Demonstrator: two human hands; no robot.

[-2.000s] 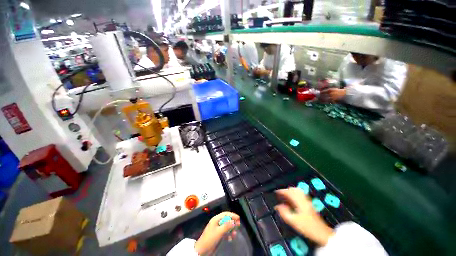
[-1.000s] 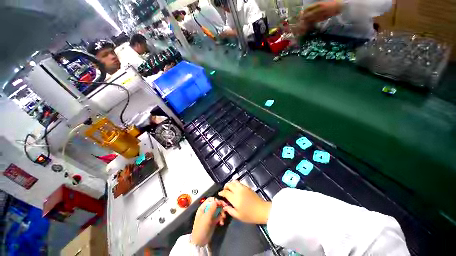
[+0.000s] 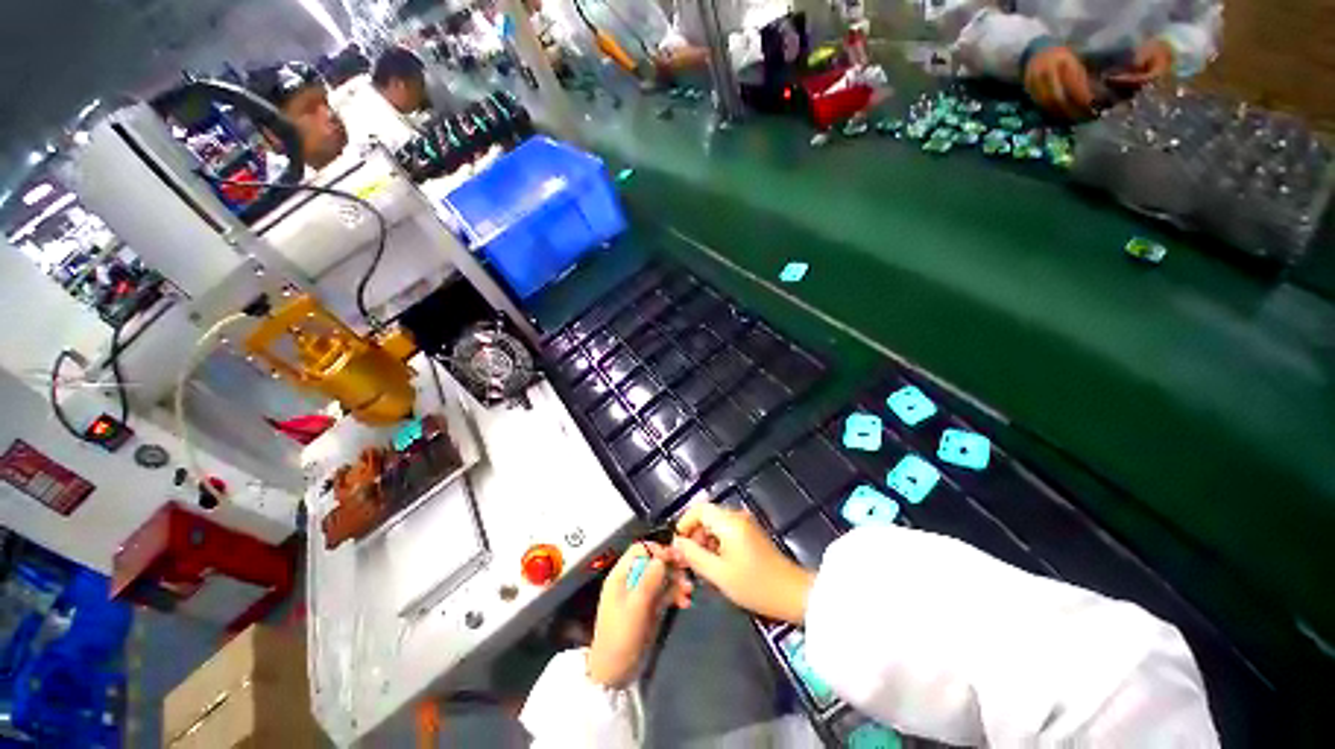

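Observation:
My left hand (image 3: 630,612) holds a teal part (image 3: 637,572) in its fingers, in front of the press table's corner. My right hand (image 3: 744,561) meets it with fingertips pinched together at the part; a small dark thing seems to be between the fingers, too small to tell. The near black tray (image 3: 791,493) holds several teal parts (image 3: 914,477). The far black tray (image 3: 681,384) shows no teal parts. Another teal part (image 3: 409,433) sits in the press fixture (image 3: 384,483) under the gold press head (image 3: 340,369).
The white press table (image 3: 498,613) is at left with a red-orange emergency stop (image 3: 542,563) and a cooling fan (image 3: 491,362). A blue bin (image 3: 539,212) stands behind the trays. Across the green belt (image 3: 1025,315) are loose boards (image 3: 978,129), a clear tray (image 3: 1215,164) and a person's hands.
My right hand came from over the near tray to my left hand about one second ago. Both hands stay together. The view has turned and tilted.

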